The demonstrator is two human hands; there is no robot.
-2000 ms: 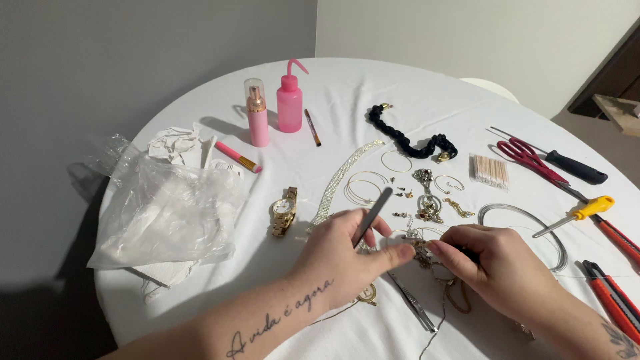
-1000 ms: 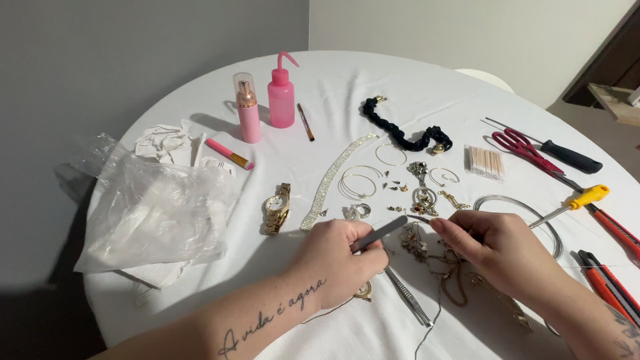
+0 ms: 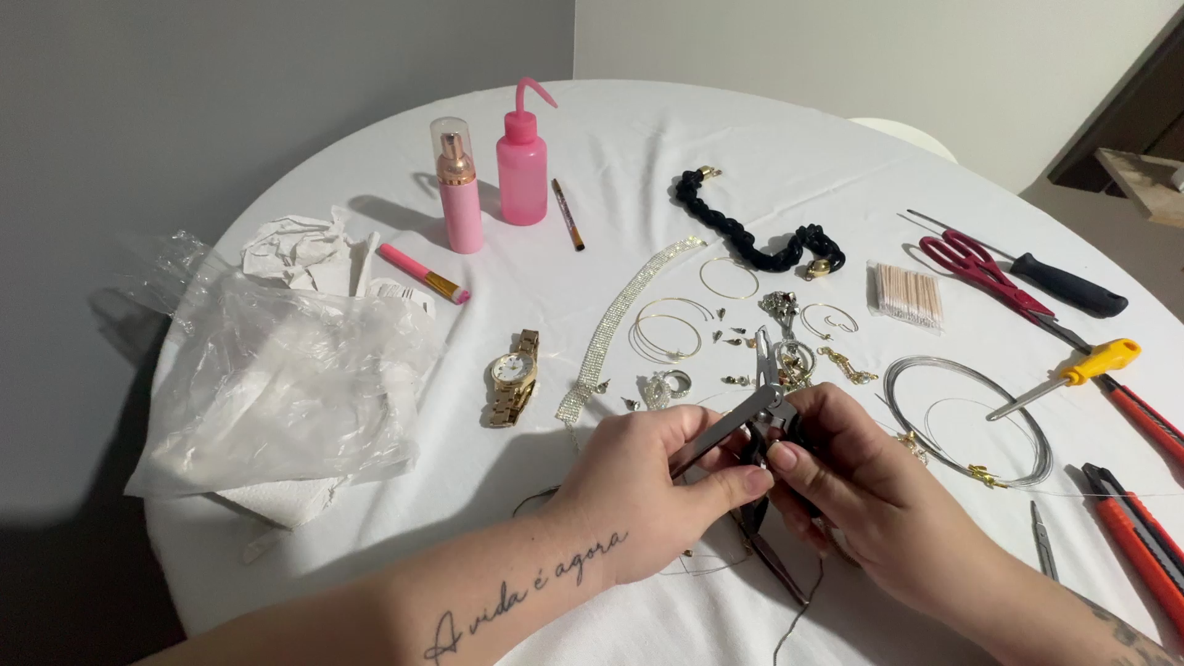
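My left hand (image 3: 666,490) is closed around a flat grey metal tool (image 3: 726,430), its rounded end pointing up and to the right. My right hand (image 3: 860,481) grips small pliers with metal jaws (image 3: 765,356) pointing away from me; their dark handles are partly hidden by my fingers. The two tools overlap between my hands, so whether they touch cannot be told. Under the hands lie slim metal tweezers (image 3: 779,566) and a thin dark chain (image 3: 794,629). Just beyond the hands are rings (image 3: 678,383), thin hoops (image 3: 668,333), stud earrings and a cluster of jewellery (image 3: 794,363).
Left of my hands are a gold watch (image 3: 511,379), a rhinestone band (image 3: 615,328) and a plastic bag (image 3: 296,398). Pink bottles (image 3: 523,180) stand at the back. Rightward lie coiled wire (image 3: 1045,435), red-handled scissors (image 3: 985,268), screwdrivers (image 3: 1064,285), cutters (image 3: 1133,518) and cotton swabs (image 3: 906,294).
My hands have come closer together than a second ago. The pliers' jaws now show above my fingers, and the grey tool's end has turned further upward.
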